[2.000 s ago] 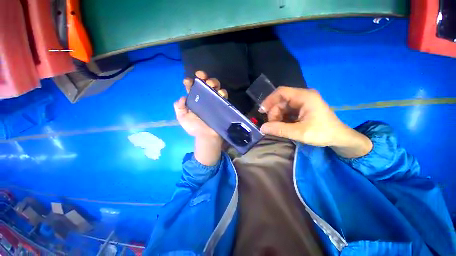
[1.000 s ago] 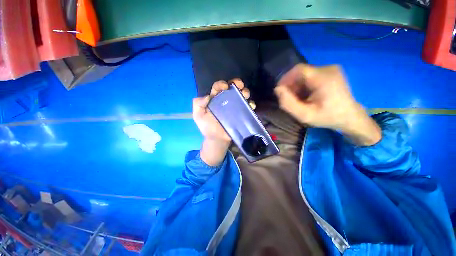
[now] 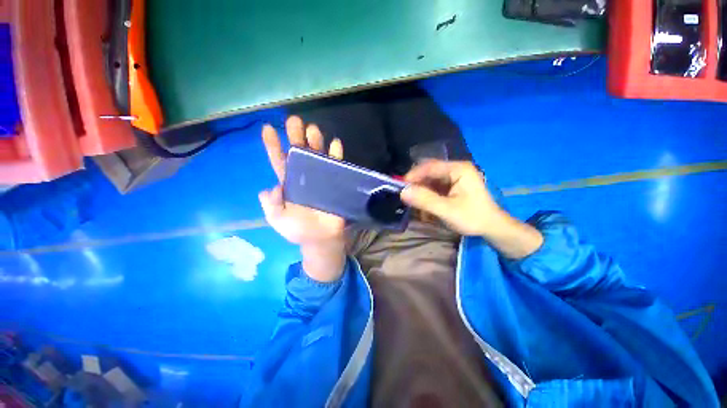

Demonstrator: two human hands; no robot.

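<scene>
A smartphone [image 3: 331, 185] with a grey-purple back lies tilted across my left hand [image 3: 307, 223], its round black camera ring toward the right. My left fingers are spread behind its upper edge and the thumb is at its left end. My right hand [image 3: 454, 199] has its fingertips at the camera end of the phone, by a small red part [image 3: 399, 179]. A see-through plastic strip [image 3: 430, 151] shows just above my right fingers and seems held there. What my right fingertips pinch is partly hidden.
A green-matted bench [image 3: 319, 48] runs across the top. An orange-handled tool [image 3: 143, 92] lies at its left, beside a pink foam tray [image 3: 48, 96]. A red foam tray [image 3: 630, 56] with dark glossy items and a black pouch [image 3: 550, 11] are at the right.
The phone has moved left and up and turned nearer level. My left fingers have spread. My right hand has come down and left to the phone's camera end. More of the bench shows.
</scene>
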